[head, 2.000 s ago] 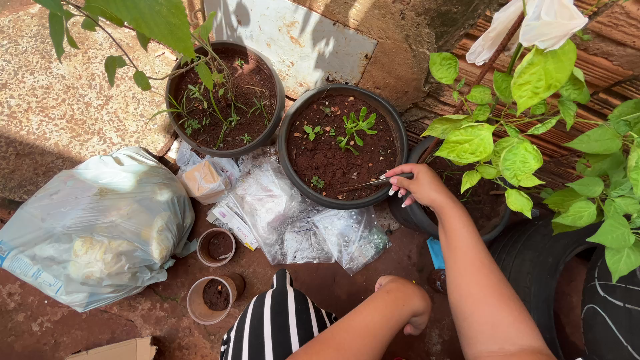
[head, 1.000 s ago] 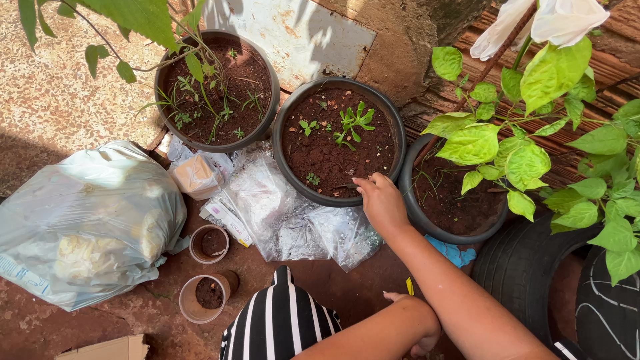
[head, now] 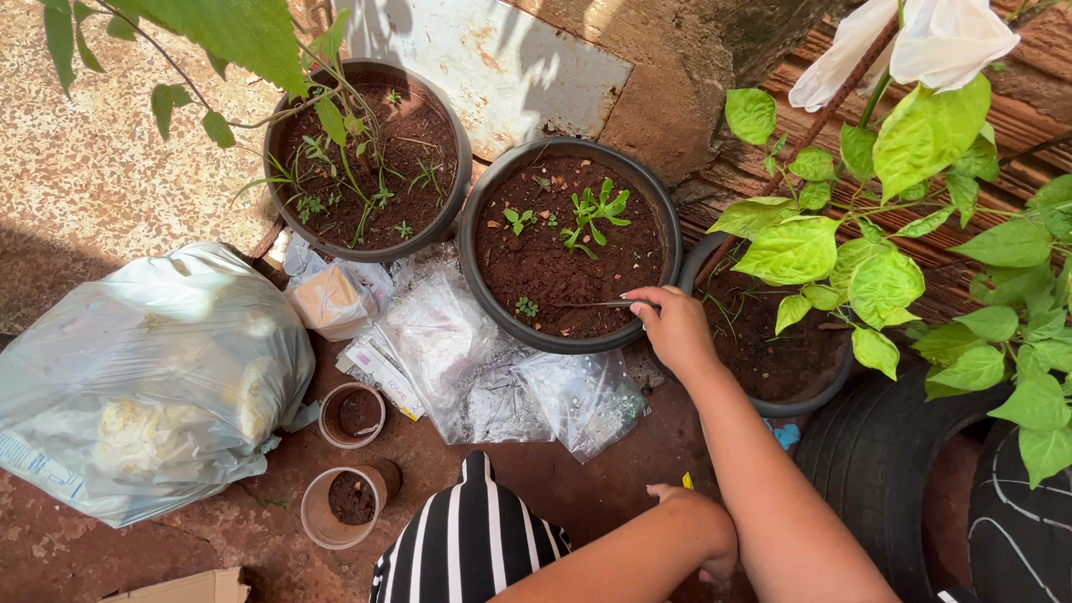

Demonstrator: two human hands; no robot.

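Observation:
My right hand (head: 670,322) grips the handle of a thin metal tool (head: 599,304), its kind unclear, at the lower right rim of the middle black pot (head: 473,276). The tool lies low over the red-brown soil (head: 536,260), its far end near a small seedling (head: 527,306). A larger leafy seedling (head: 595,219) and a small one (head: 519,220) stand farther back in this pot. My left hand (head: 691,519) hangs below the pot, partly hidden behind my bent wrist and forearm; its fingers are too hidden to show whether they hold anything.
Potted plants flank the middle pot, in a left pot (head: 456,180) and a right pot (head: 775,406). Clear plastic bags (head: 502,406), a wrapped block (head: 322,297), two plastic cups with soil (head: 352,414) (head: 314,519) and a full plastic bag (head: 159,360) lie leftward. Tires (head: 863,452) stand right.
My right hand has shifted slightly right from where it was a second ago, and more of the tool shows over the soil. My left hand stays low beside the striped cloth.

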